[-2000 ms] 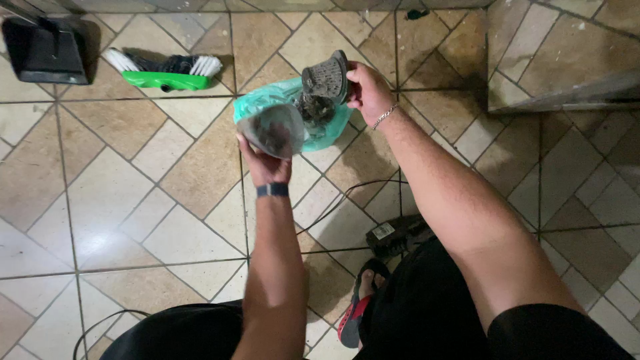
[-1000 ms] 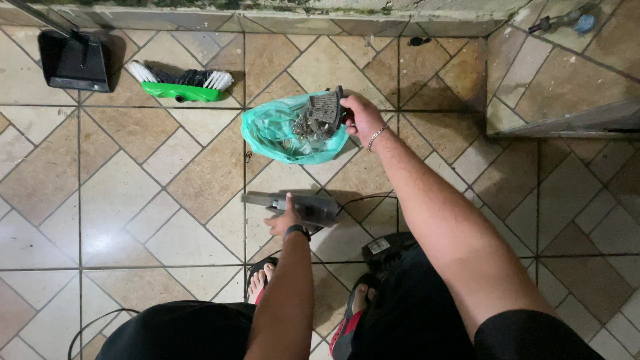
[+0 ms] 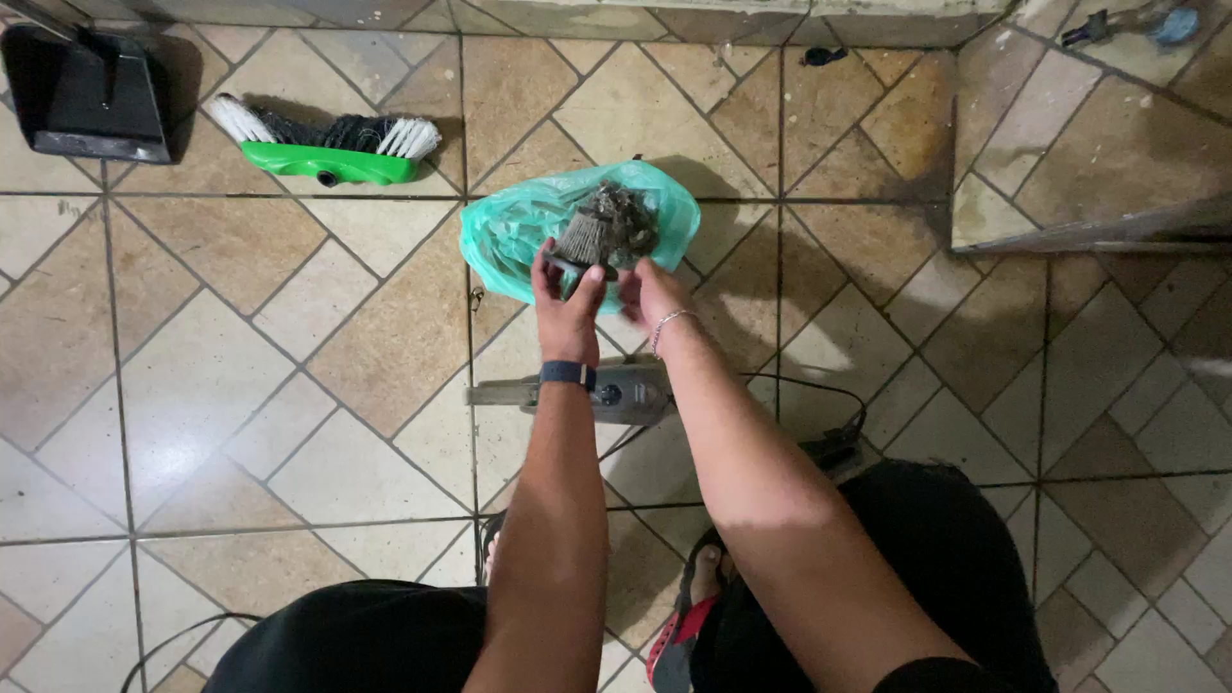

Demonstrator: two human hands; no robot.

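Observation:
My left hand (image 3: 568, 313) grips the rim of a dusty pleated vacuum filter (image 3: 584, 239) between thumb and fingers. The filter is tilted over a green plastic bag (image 3: 500, 241) that lies open on the tiled floor. A clump of grey dust and debris (image 3: 624, 217) is beside the filter, over the bag. My right hand (image 3: 650, 294) is at the bag's near edge, close to the filter's rim, its fingers blurred; whether it touches the filter cannot be told. A grey handheld vacuum body (image 3: 630, 395) lies on the floor beneath my forearms.
At the upper left are a green broom head (image 3: 332, 162) with black and white bristles and a black dustpan (image 3: 91, 96). A cable (image 3: 828, 383) runs from the vacuum to the right. My feet in sandals are below. A tiled ledge (image 3: 1088, 144) stands at the right.
My left hand has set the clear-fronted vacuum part down on the floor and moved up to the filter. The filter, held by my right hand before, is now in my left.

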